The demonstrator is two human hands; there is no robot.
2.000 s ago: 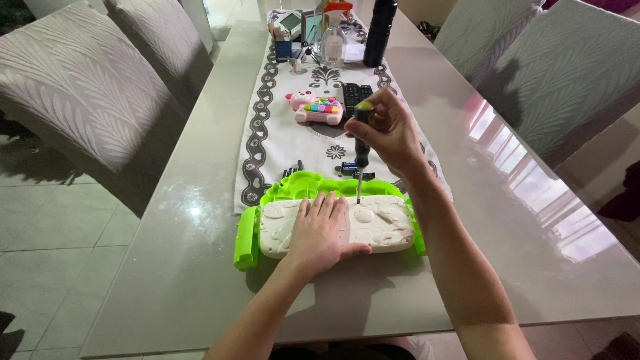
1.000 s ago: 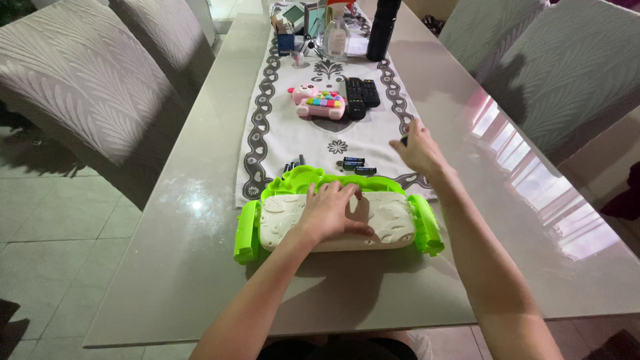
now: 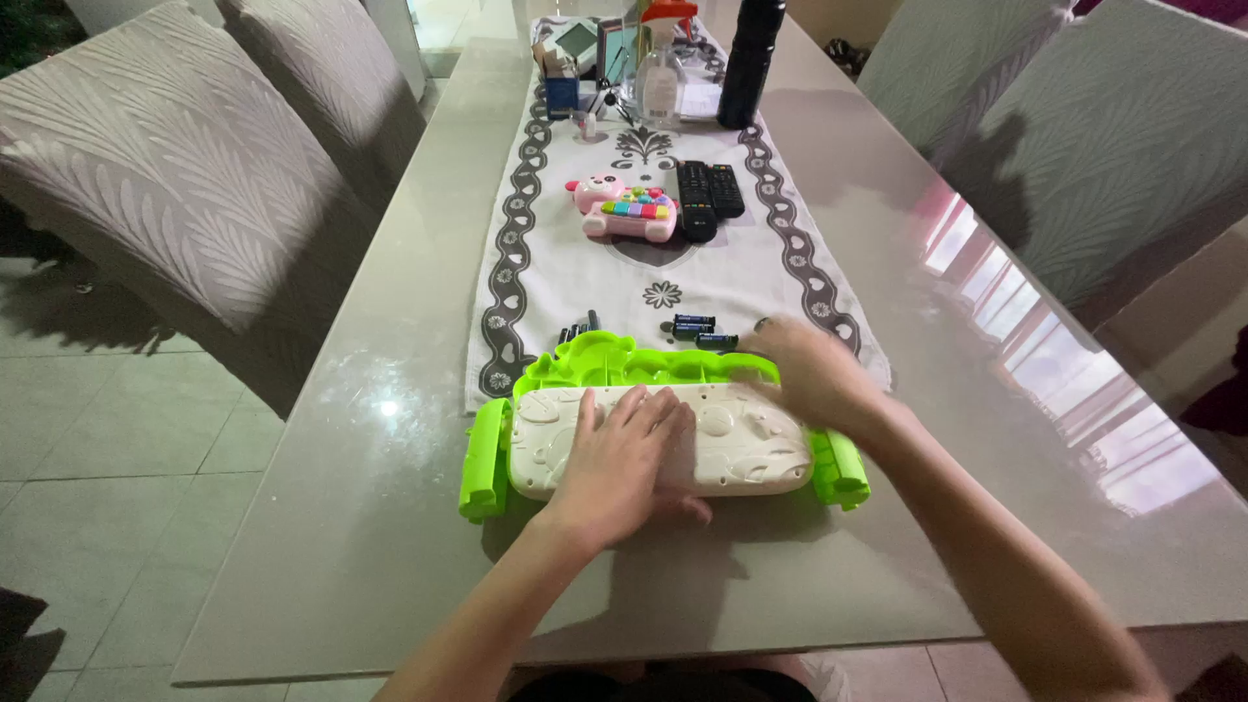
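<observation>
A plastic toy with a white underside (image 3: 746, 444) and a bright green frame (image 3: 485, 458) lies face down near the table's front edge. My left hand (image 3: 624, 458) rests on the white underside with its fingers spread. My right hand (image 3: 804, 370) is blurred above the toy's upper right corner; whether it holds anything does not show clearly. Just beyond the green frame, several dark batteries (image 3: 694, 327) lie on the cloth runner, and small dark items (image 3: 577, 333) lie to their left. No screwdriver can be made out.
On the white patterned runner (image 3: 663, 268) lie a pink toy piano (image 3: 629, 210) and two black remote controls (image 3: 696, 200). Farther back stand a black bottle (image 3: 751, 63), a clear spray bottle (image 3: 661, 83) and a small blue box (image 3: 562, 96). Upholstered chairs (image 3: 185, 146) flank the table.
Two seconds ago my right hand held a screwdriver upright on the white underside. It moved off to the right and is now back low over the toy's right end. My left hand stays on the toy.
</observation>
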